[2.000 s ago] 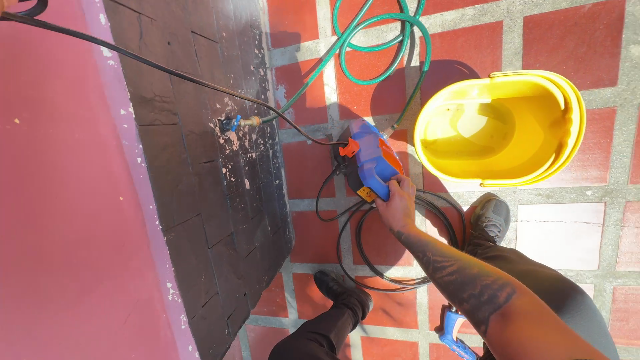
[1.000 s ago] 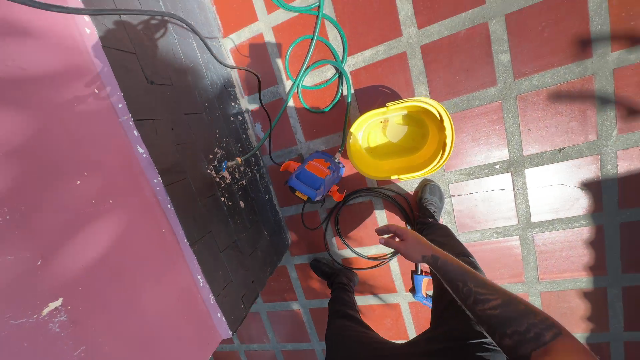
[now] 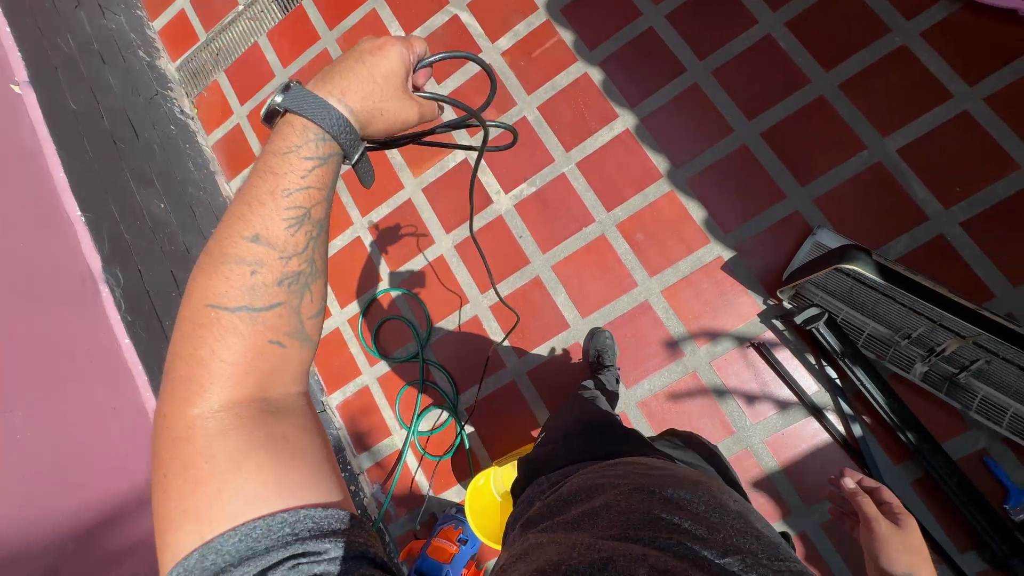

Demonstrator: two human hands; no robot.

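My left hand (image 3: 376, 84), with a watch on its wrist, is raised at the upper left and closed around loops of black cable (image 3: 472, 128). One strand hangs from it toward the floor. My right hand (image 3: 876, 516) is low at the right, its fingers apart and nothing seen in it. A blue and orange machine (image 3: 448, 548), apparently a pressure washer, is partly cut off at the bottom edge. Against it, as seen from above, is a yellow bucket (image 3: 490, 496), partly hidden by my clothing. A green hose (image 3: 420, 360) lies in loops on the floor above them.
A finned metal unit (image 3: 928, 320), like an air conditioner part, is at the right beside black poles (image 3: 888, 408). A blue object (image 3: 1004, 484) lies beyond them. A pink wall (image 3: 64, 320) and dark strip (image 3: 136, 184) run along the left, with a floor grate (image 3: 232, 44) above.
The view has swung strongly. My right hand was on the blue machine, then let go and is now at the lower right. Gathered loops of black cable now show in my left hand.
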